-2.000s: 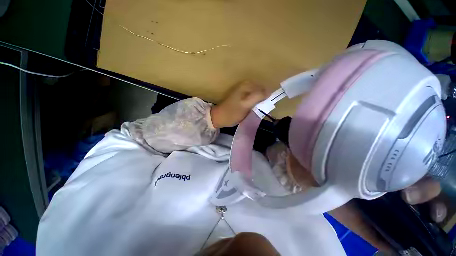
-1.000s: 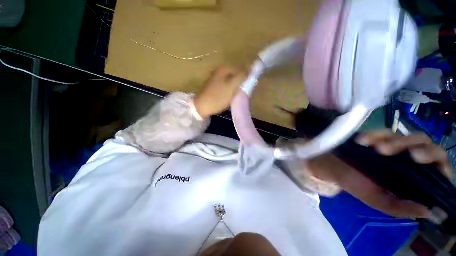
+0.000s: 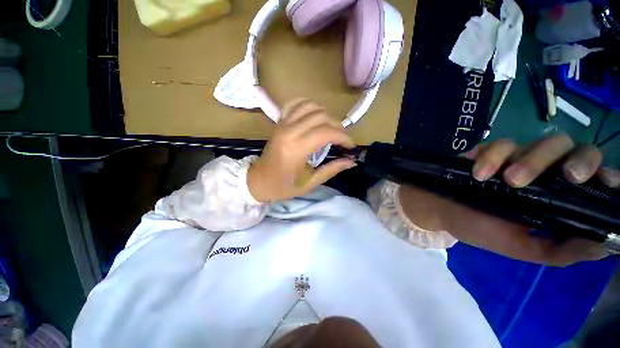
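Observation:
White-and-pink cat-ear headphones (image 3: 367, 47) lie on the tan cardboard, cushions toward the back and the band toward me. My right hand (image 3: 544, 163) holds the thick black electric screwdriver (image 3: 435, 173) sideways, its tip pointing left. My left hand (image 3: 299, 149) is at the screwdriver's tip, thumb and fingers close around it, in front of the headband. It covers part of the band. Whether the left fingers touch the tip or hold a tiny part there is too small to tell.
A yellow sponge block (image 3: 180, 13) sits on the cardboard (image 3: 163, 102). White wipes (image 3: 486, 41) lie on the lettered black mat (image 3: 442, 95). Tweezers (image 3: 537, 88), a white stick (image 3: 572, 111) and a blue tray (image 3: 591, 85) are at right. A tape roll (image 3: 49, 13) is at far left. A blue bin (image 3: 503, 292) is below right.
The headphones have gone from being lifted near my chest to lying on the cardboard. My left hand has let go of the band and moved to the screwdriver's tip. More of the sponge shows.

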